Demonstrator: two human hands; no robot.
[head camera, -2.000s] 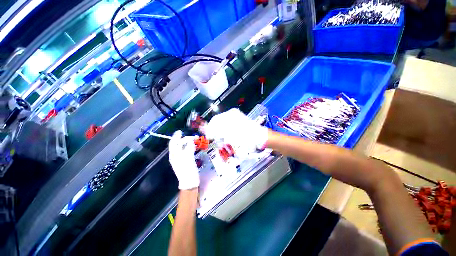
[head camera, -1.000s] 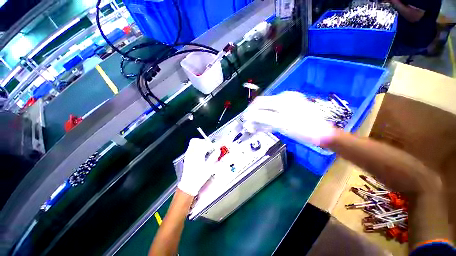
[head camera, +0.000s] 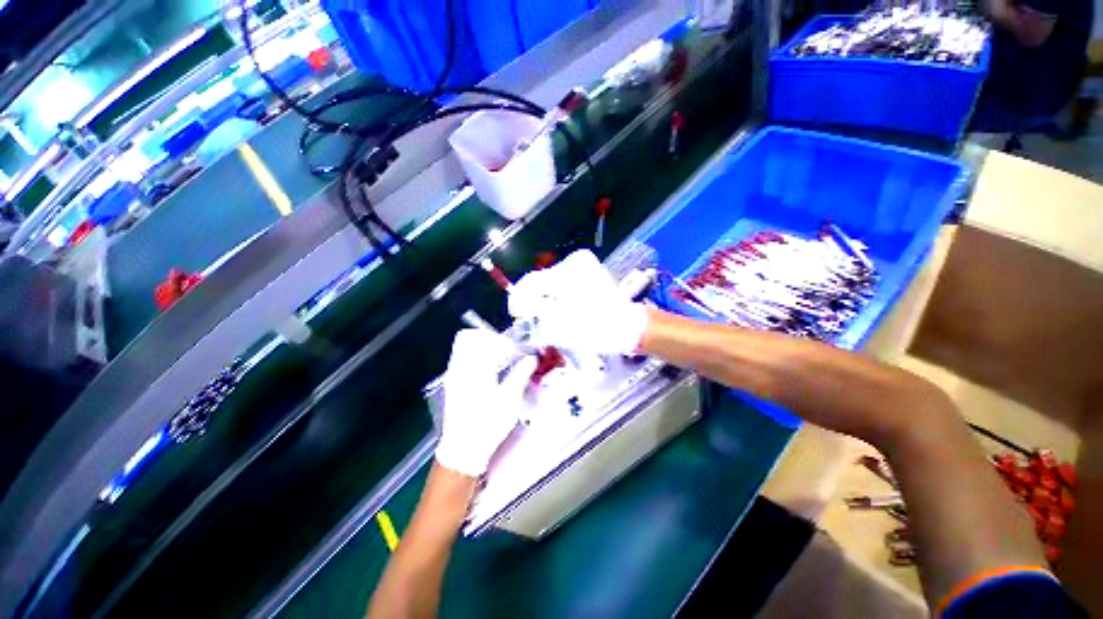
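Observation:
The bench fixture (head camera: 605, 441) is a white-topped metal box with pale sides. A red holder (head camera: 548, 364) shows on its top between my hands. My gloved left hand (head camera: 481, 397) is at the fixture's left part, its fingers closed around a slim pale rod part (head camera: 477, 322) whose end sticks out above the glove. My gloved right hand (head camera: 578, 308) is over the fixture's back part, its fingertips close to the left ones. My gloves hide what lies between the fingertips, so whether the right hand grips anything cannot be told.
A blue bin (head camera: 835, 169) with red-and-white rods stands right of the fixture. A carton (head camera: 986, 302) with red-headed parts is at the lower right. A white cup (head camera: 508, 181) and black cables (head camera: 357, 181) are on the rail behind. A far blue bin (head camera: 865, 97) is near another person.
My right hand has come back left from beside the near blue bin to meet my left hand over the fixture. My left hand stays near the red holder. The view has shifted slightly.

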